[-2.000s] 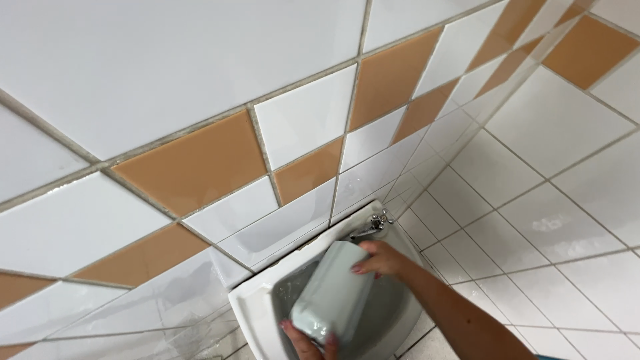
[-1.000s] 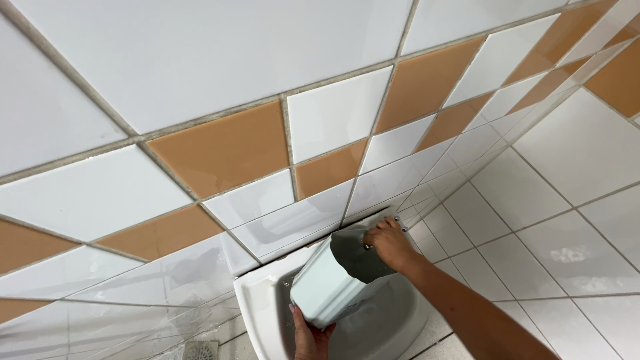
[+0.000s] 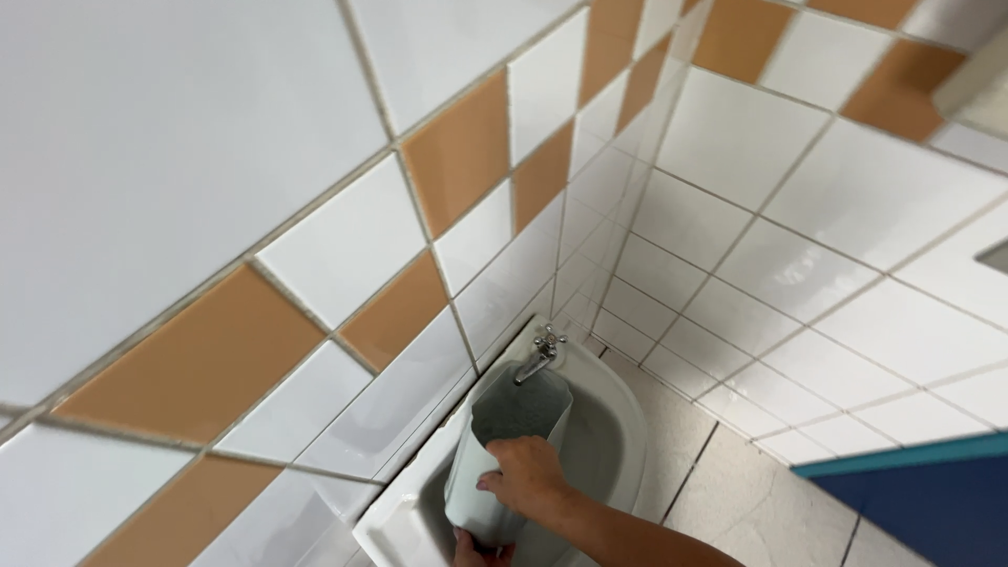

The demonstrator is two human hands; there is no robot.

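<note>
A pale grey-green plastic bin (image 3: 476,480) lies tilted in a white ceramic washbasin (image 3: 630,425), its wide mouth under the spout of a chrome tap (image 3: 543,354). Some liquid seems to be inside, though this is hard to tell. My right hand (image 3: 528,476) grips the bin's near side by the rim, thumb outside. Beneath the bin's lower end is my left hand (image 3: 480,551), cut by the bottom edge of the view, with its fingers against the base and partly hidden.
White and orange wall tiles (image 3: 197,354) run close along the basin's left side. Another tiled wall (image 3: 756,236) stands beyond it at the right. Pale floor tiles (image 3: 732,480) lie beside the basin, and a dark blue panel (image 3: 929,504) with a teal edge is at lower right.
My right hand has moved from the tap area to the bin's near rim. The bin's mouth now sits under the spout. The view has shifted to the right.
</note>
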